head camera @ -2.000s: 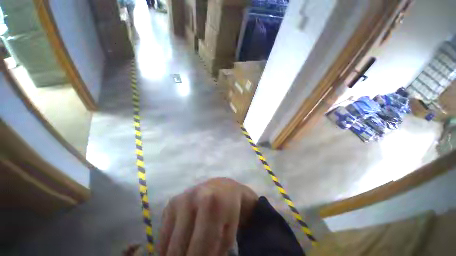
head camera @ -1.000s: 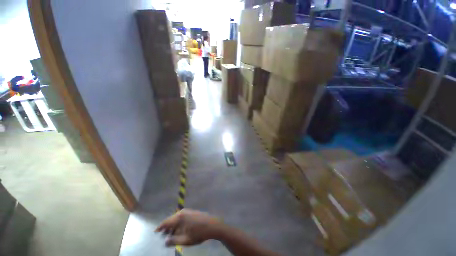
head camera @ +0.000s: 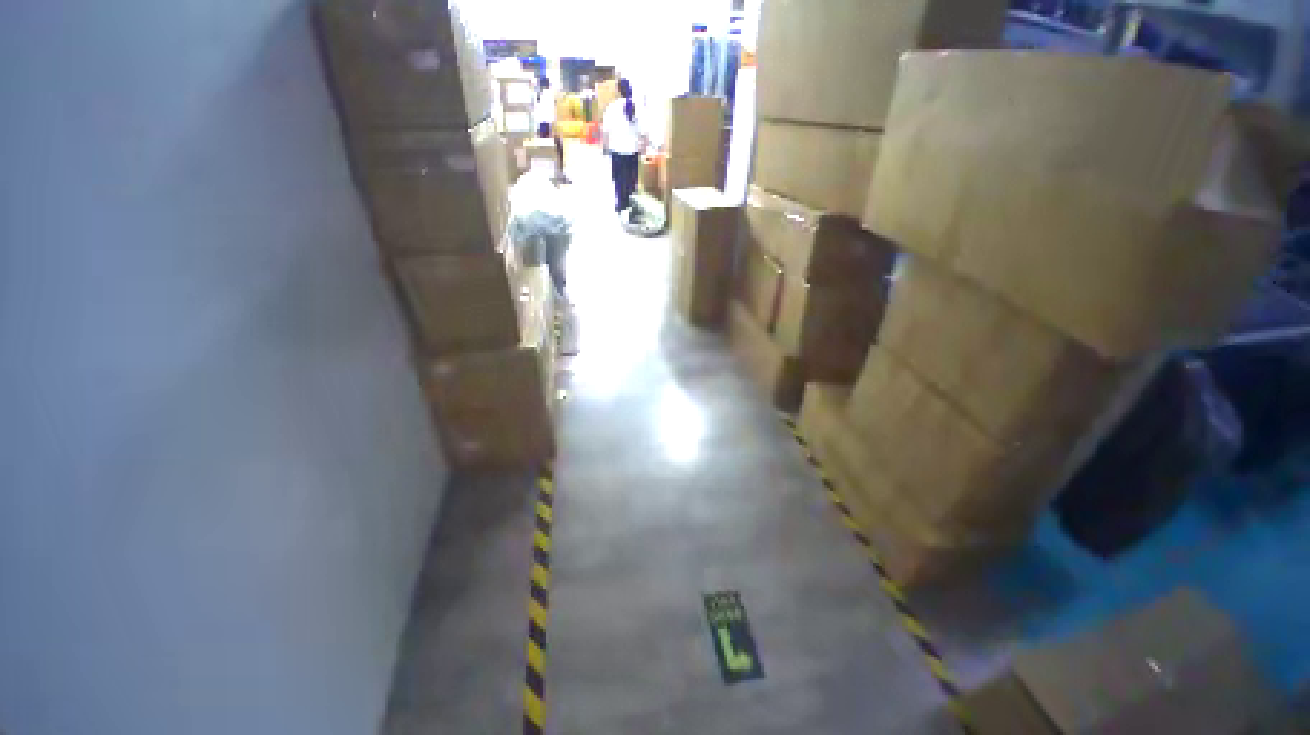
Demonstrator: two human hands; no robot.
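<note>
Neither of my hands is in the picture. Nearest in front of me is the grey corridor floor (head camera: 632, 546) with a dark green floor sign (head camera: 733, 636) marked in yellow-green. A stack of brown cartons (head camera: 991, 388) stands on the right, its large top carton (head camera: 1034, 187) jutting out over the ones below. Another brown carton (head camera: 1149, 675) lies low at the bottom right. A tall stack of cartons (head camera: 446, 201) stands against the wall on the left.
Yellow-black tape runs along the left (head camera: 539, 603) and right (head camera: 876, 567) of the floor. A white wall (head camera: 216, 359) is close on my left. A person in a white top (head camera: 622, 137) stands far down the corridor. A dark bundle (head camera: 1135, 460) lies at right.
The view has moved forward along the corridor; the carton stacks and floor sign are nearer. The hand seen before is out of the picture. The left doorway has passed out of view.
</note>
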